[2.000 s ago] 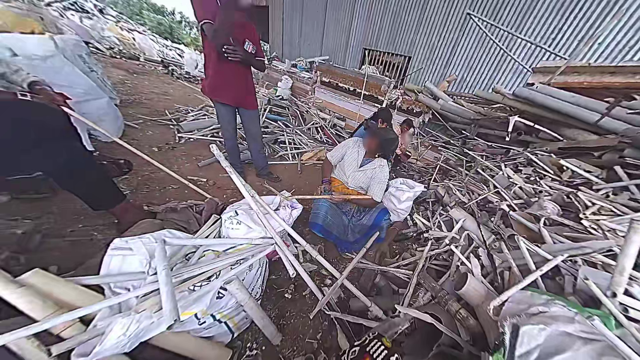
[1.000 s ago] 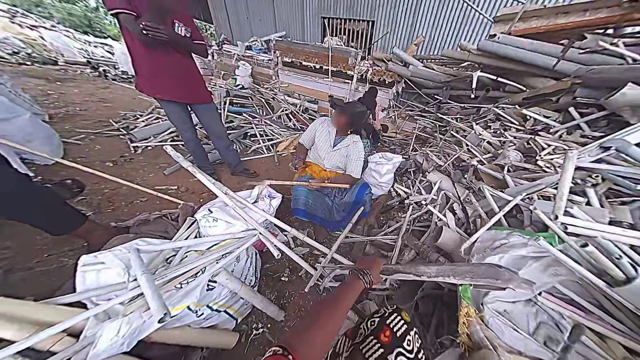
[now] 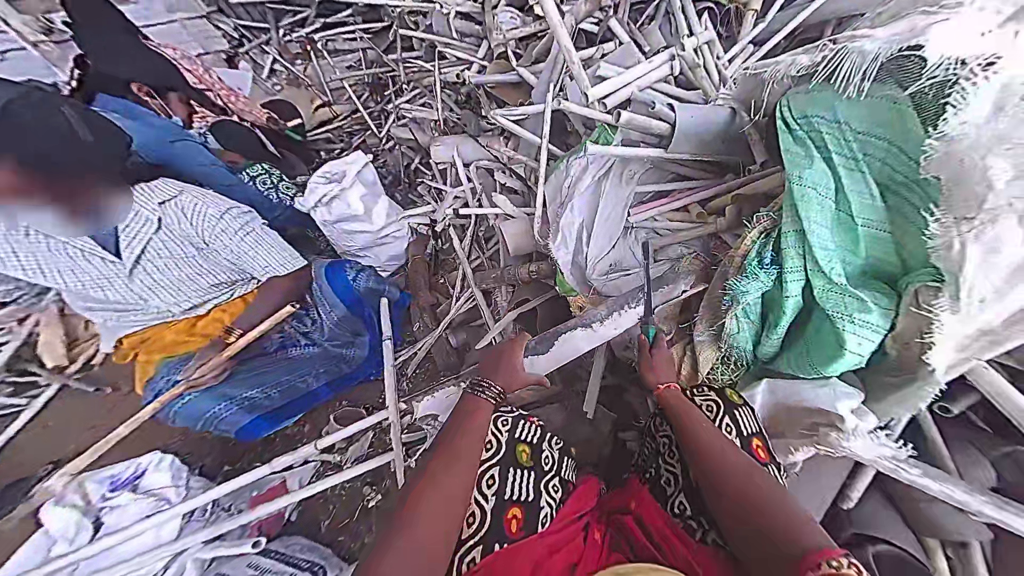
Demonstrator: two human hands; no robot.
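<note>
My left hand (image 3: 512, 364) lies at the near end of a split piece of plastic pipe (image 3: 596, 324), its thumb at the pipe's edge; the grip is partly hidden. In my right hand (image 3: 656, 364) is the green handle of a long, narrow dark-bladed tool (image 3: 649, 284), perhaps a knife, pointing away from me. Its blade crosses in front of the pipe's right part. The pipe slants up to the right, its pale inner face showing, above my knees in patterned cloth.
A person (image 3: 152, 256) sits at the left, a hand on a long stick (image 3: 152, 408); others sit behind. A white sack (image 3: 592, 216) of pipes stands beyond my hands, a green woven sack (image 3: 848, 232) to the right. Pipe scraps (image 3: 496, 120) cover the ground ahead; long pipes (image 3: 264, 480) lie at lower left.
The view has swung right and down. My left hand reached to a long grey piece a second ago and now is at the split pipe. My right hand with the tool has come into view.
</note>
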